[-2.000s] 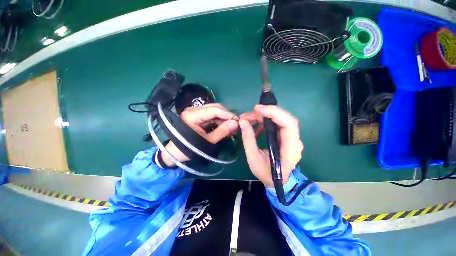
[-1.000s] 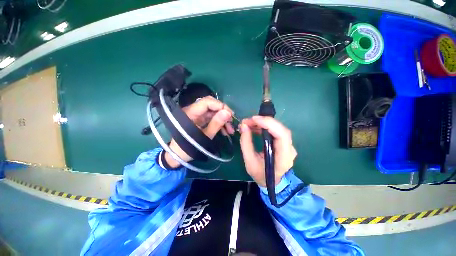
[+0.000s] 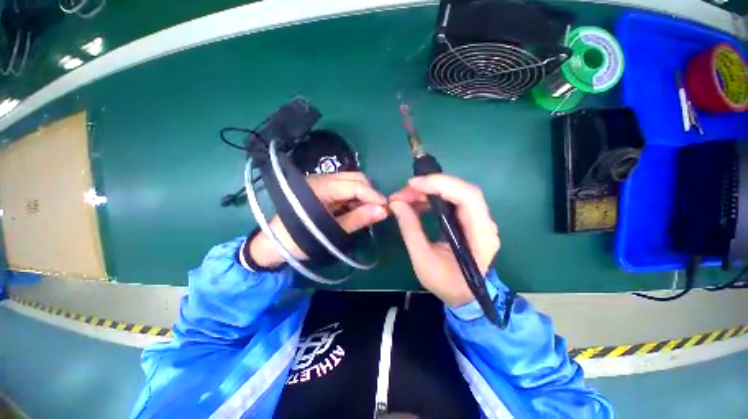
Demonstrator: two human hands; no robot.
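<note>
A black headset (image 3: 289, 200) with two pale curved rails lies over my left wrist. Its glossy black earcup shell (image 3: 325, 154) with a white mark rests behind my left fingers. My left hand (image 3: 348, 203) pinches something too thin to make out, likely lead wires, at its fingertips. My right hand (image 3: 449, 233) holds the soldering iron (image 3: 449, 221), its tip pointing up and away over the mat. My right thumb and forefinger are also pinched, touching or nearly touching the left fingertips.
A fume extractor fan (image 3: 488, 69) stands at the back, beside a green solder spool (image 3: 593, 60). The soldering iron stand (image 3: 595, 170) is at right, next to a blue tray (image 3: 644, 245) with a tape roll (image 3: 720, 78) and a dark soldering station (image 3: 709, 204). A tan board (image 3: 53, 200) lies at left.
The soldering iron has tilted, its tip swinging left and its rear end right. Both hands' fingertips have come closer together. The headset has shifted slightly.
</note>
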